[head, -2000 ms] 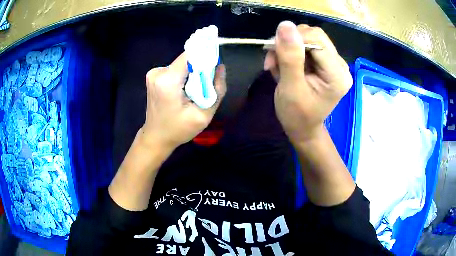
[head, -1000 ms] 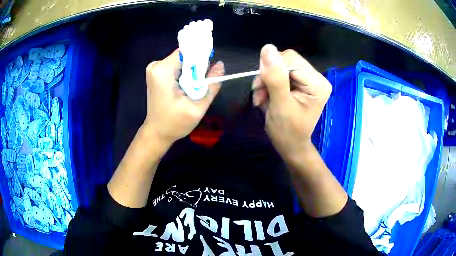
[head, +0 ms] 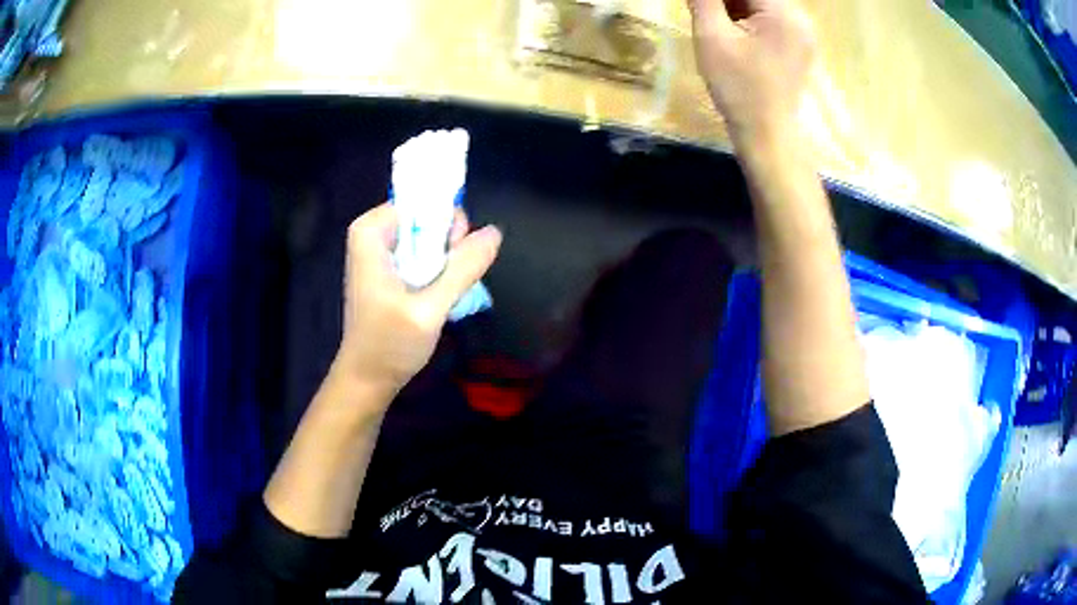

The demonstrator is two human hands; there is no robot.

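Note:
My left hand (head: pixel 402 290) holds a white foot part (head: pixel 430 195) upright over my lap, toes pointing away from me. A pale piece (head: pixel 471 300) sticks out below, beside my thumb; I cannot tell if it belongs to the same part. My right hand (head: pixel 756 53) is stretched out over the tan table at the top edge of the picture. Its fingertips are partly cut off and blurred, and no stick shows in it, so I cannot tell what it holds.
A blue bin (head: pixel 201 355) full of pale oval pieces stands at the left. A blue bin (head: pixel 1004 355) with white parts stands at the right. The tan table (head: pixel 390 53) curves across the top, with a taped patch (head: pixel 591 41). Pale parts lie at its far left.
My right hand has moved up and away from the foot part to over the table; the stick no longer shows. My left hand has moved slightly lower and left with the foot part. The view has shifted.

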